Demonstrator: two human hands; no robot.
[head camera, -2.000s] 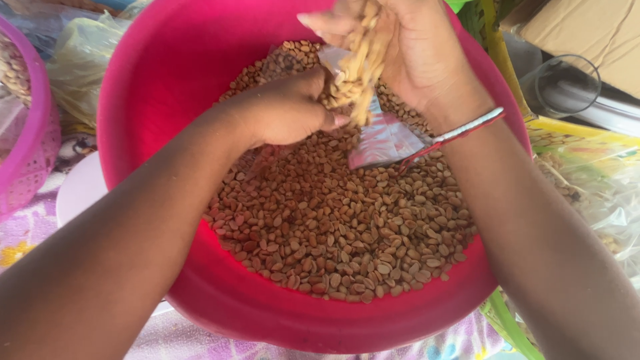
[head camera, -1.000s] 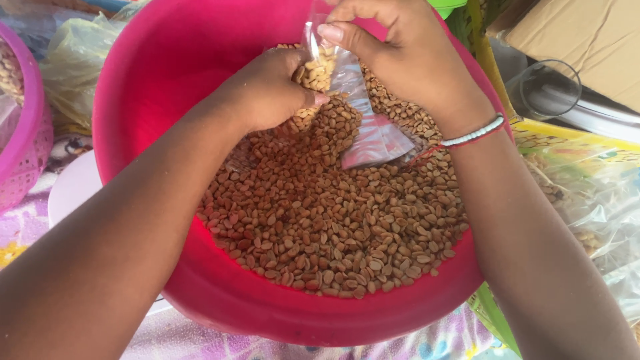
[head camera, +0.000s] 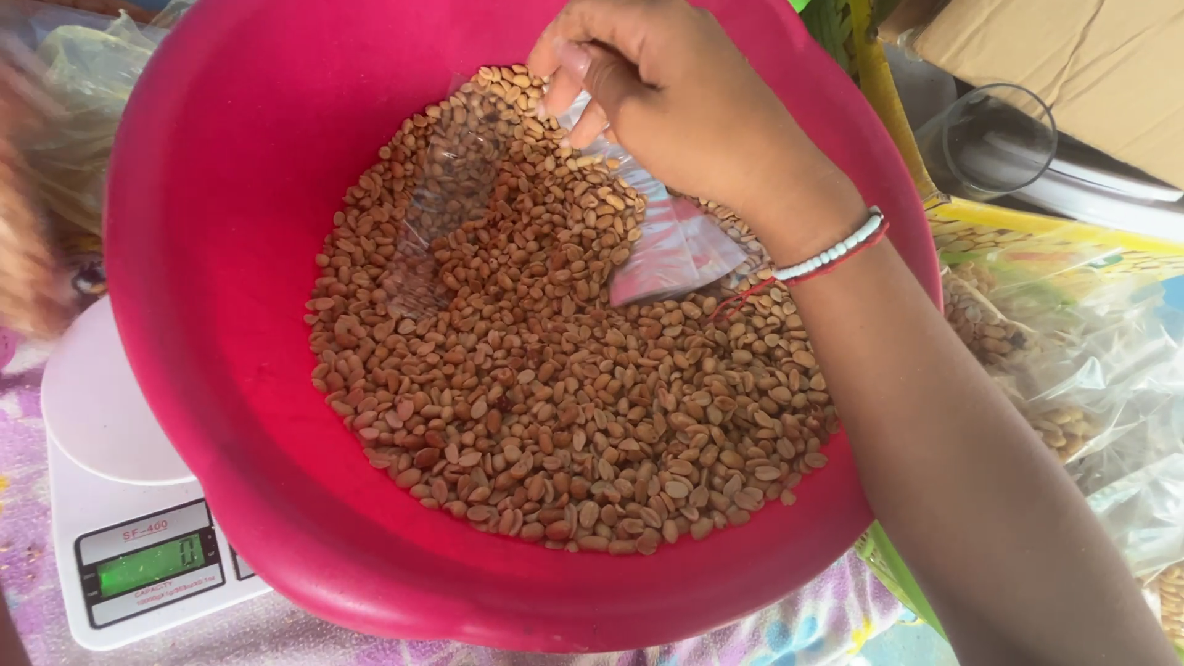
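Note:
My right hand (head camera: 647, 102), with beaded and red bracelets at its wrist, is over the far side of a pink plastic basin (head camera: 213, 277). Its fingers are bent close to a clear plastic bag (head camera: 680, 245) on the shelled peanuts (head camera: 573, 416); whether they grip it is unclear. Another clear bag (head camera: 444, 185) lies on the peanuts left of that hand. At the left edge, outside the basin, my left hand (head camera: 28, 213) is a blur, and what it may hold cannot be made out.
A white digital kitchen scale (head camera: 116, 407) with a lit display (head camera: 153, 562) sits partly under the basin's left side, on a patterned cloth (head camera: 795, 620). Clear bags of peanuts (head camera: 1091, 370), a drinking glass (head camera: 999, 139) and a cardboard box (head camera: 1064, 74) are at the right.
My left hand has left the basin and moved to the left edge. The bag of peanuts it held is no longer over the basin. My right hand stays over the basin's far side.

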